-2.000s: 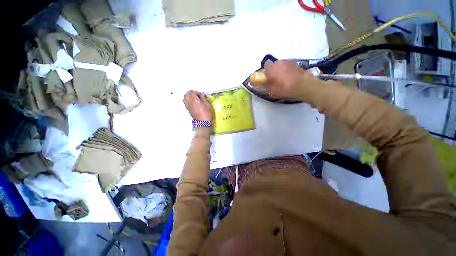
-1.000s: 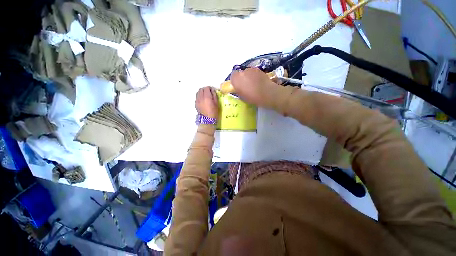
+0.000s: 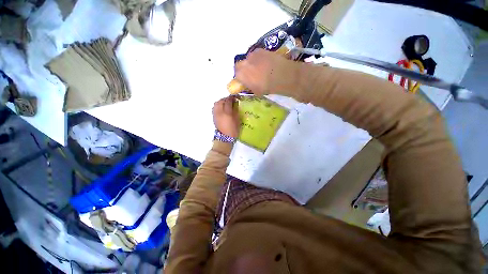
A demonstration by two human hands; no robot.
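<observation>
The yellow template (image 3: 261,123) with dark handwriting lies on the white table, turned at an angle. A khaki edge shows thinly around it; most of the pocket piece is hidden. My left hand (image 3: 226,115) presses down on the template's left edge with bent fingers. My right hand (image 3: 262,72) is closed around the wooden handle of the steam iron (image 3: 277,42), at the template's far edge. My hand and sleeve hide part of the iron, and whether its plate touches the fabric cannot be told.
A fanned khaki pile (image 3: 91,75) lies at the table's left edge. Scissors (image 3: 409,75) and a black tape roll (image 3: 416,46) lie at right. The iron's hose and cord run over my right arm. A blue bin (image 3: 115,184) stands below left. Khaki pieces show at the far edge.
The view has turned and shifted. My right hand has brought the iron from the right to the template's far edge. My left hand stays at the template's left edge.
</observation>
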